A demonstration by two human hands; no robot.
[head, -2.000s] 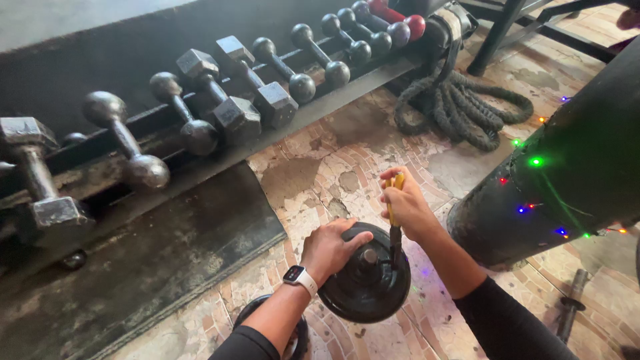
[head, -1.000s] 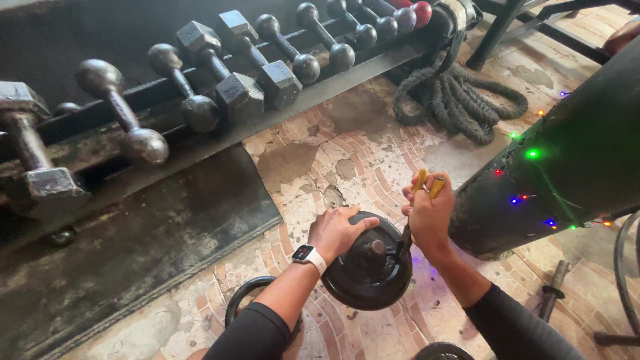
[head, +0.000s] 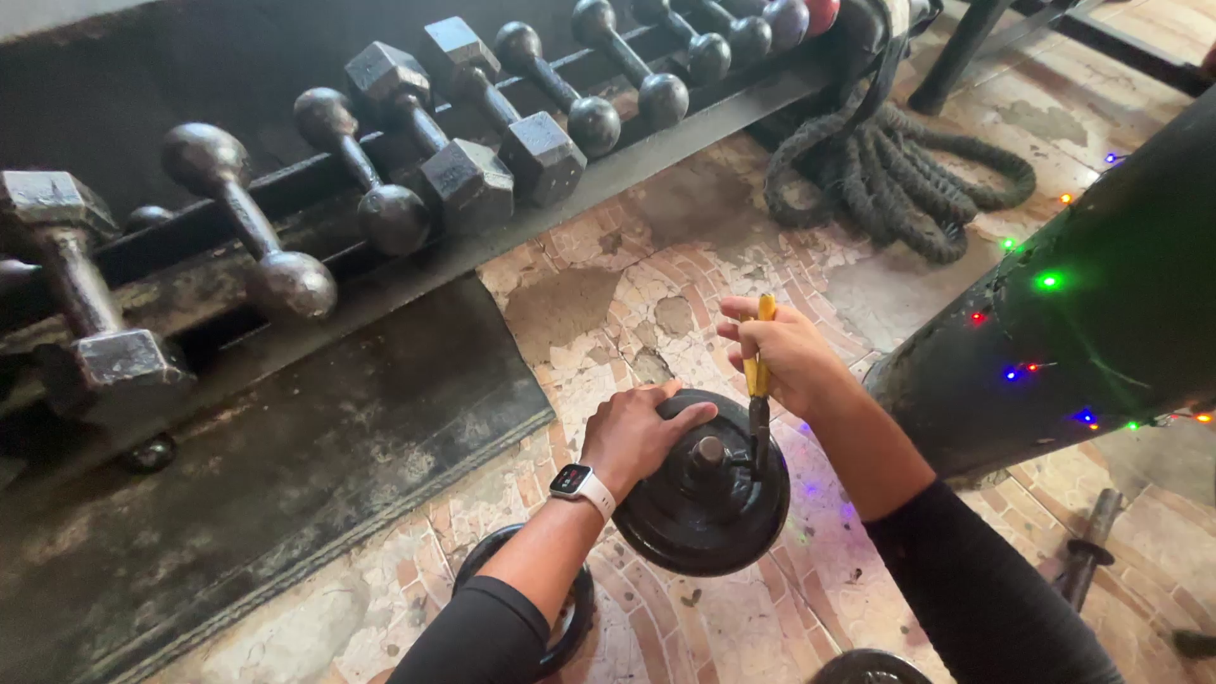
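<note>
A round black weight plate (head: 708,532) with a metal bar end (head: 708,452) at its middle stands low over the tiled floor. My left hand (head: 636,437), with a smartwatch (head: 581,486) at the wrist, rests on the plate's upper left rim, thumb on top. In my right hand (head: 784,356) are pliers with yellow handles (head: 759,366); their dark jaws (head: 759,427) point down and touch the fitting beside the bar end. Whether the jaws grip it, I cannot tell.
A rack (head: 655,152) of metal dumbbells (head: 551,157) runs along the upper left. A coiled battle rope (head: 874,180) lies beyond the plate. At right stands a thick dark post (head: 1026,332) with string lights. Another plate (head: 570,622) lies under my left forearm; a bar (head: 1088,551) is at lower right.
The yellow handles in my right hand have changed angle and now stand nearly upright over the plate. My left hand stays on the plate's rim.
</note>
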